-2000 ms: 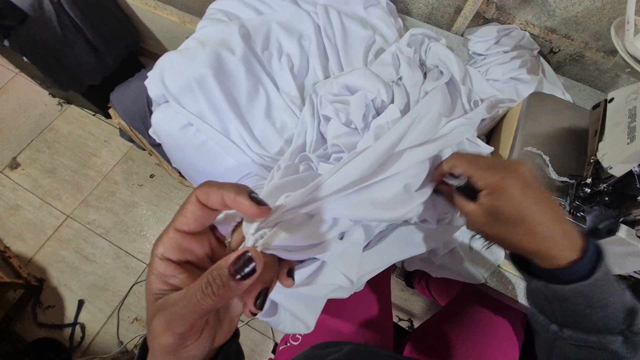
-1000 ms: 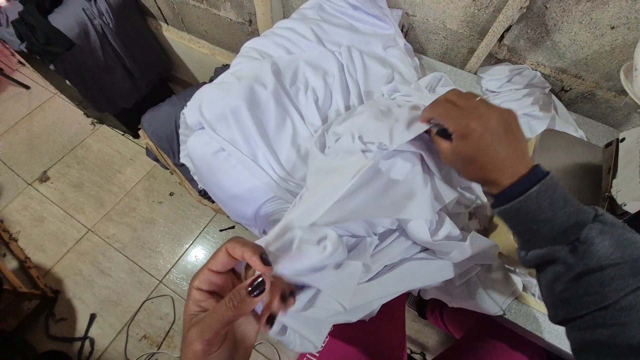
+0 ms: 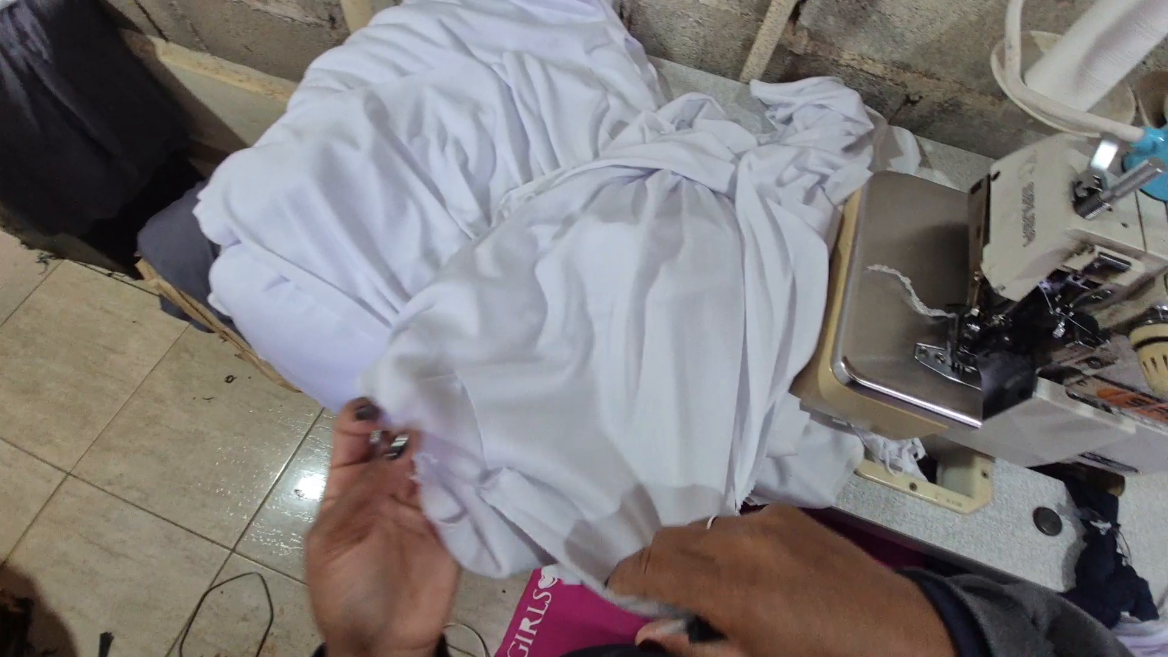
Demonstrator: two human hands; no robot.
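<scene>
A piece of white fabric (image 3: pixel 584 338) is spread out in front of me, its upper end bunched over a larger heap of white cloth (image 3: pixel 383 137). At its lower left edge, my left hand (image 3: pixel 379 529) pinches the cloth between thumb and fingers, palm turned up. My right hand (image 3: pixel 776 584) grips the near edge at the bottom, knuckles up; a small dark object shows under its fingers, too little of it to name.
To the right stands a sewing machine (image 3: pixel 1031 228) with a metal plate (image 3: pixel 894 319) and a scrap of thread chain on it. Dark cloth (image 3: pixel 82 119) hangs at the upper left. A block wall (image 3: pixel 949 55) runs behind the table (image 3: pixel 922 511). Tiled floor (image 3: pixel 119 411) lies at left.
My right hand has moved from the upper part of the cloth down to its near edge. The fabric, earlier crumpled, now lies more spread out. My left hand still holds its edge.
</scene>
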